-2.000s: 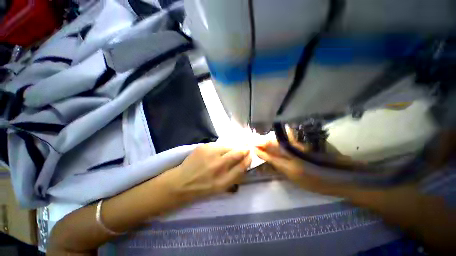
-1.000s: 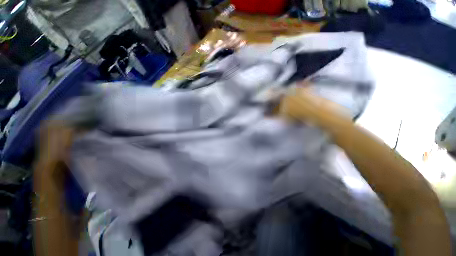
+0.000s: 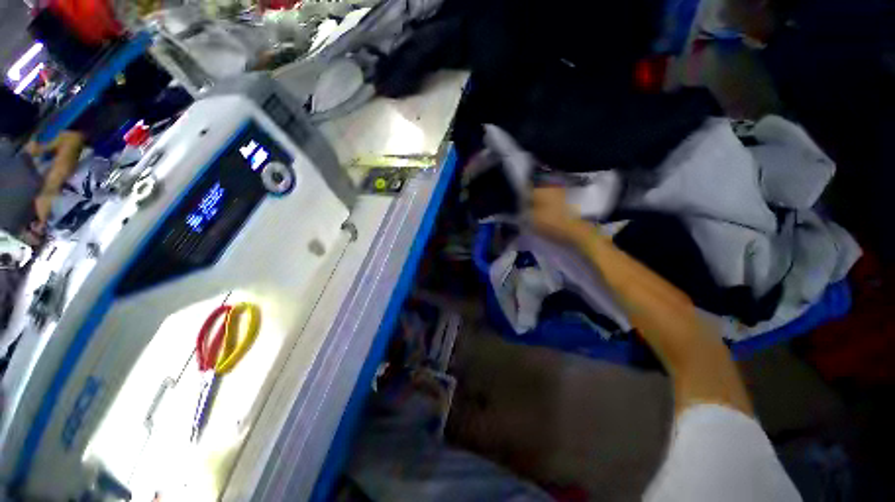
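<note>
My right hand (image 3: 554,216) reaches out from a white sleeve to a heap of grey and black garment pieces (image 3: 721,196) in a blue bin (image 3: 599,343) on the right. The hand is blurred, with pale grey cloth around and below the fingers; whether they grip it I cannot tell. The pieces hang over the bin's rim. My left hand is out of the picture.
The white sewing machine head (image 3: 285,230) with its lit display stands at left. Snips with red and yellow handles (image 3: 226,338) lie on it. The blue table edge (image 3: 393,304) runs beside the bin. A person's arm (image 3: 61,172) shows at far left.
The view has swung right from the table to the bin. The grey garment held up in both hands is no longer seen there. My left hand has left the picture; my right is at the bin.
</note>
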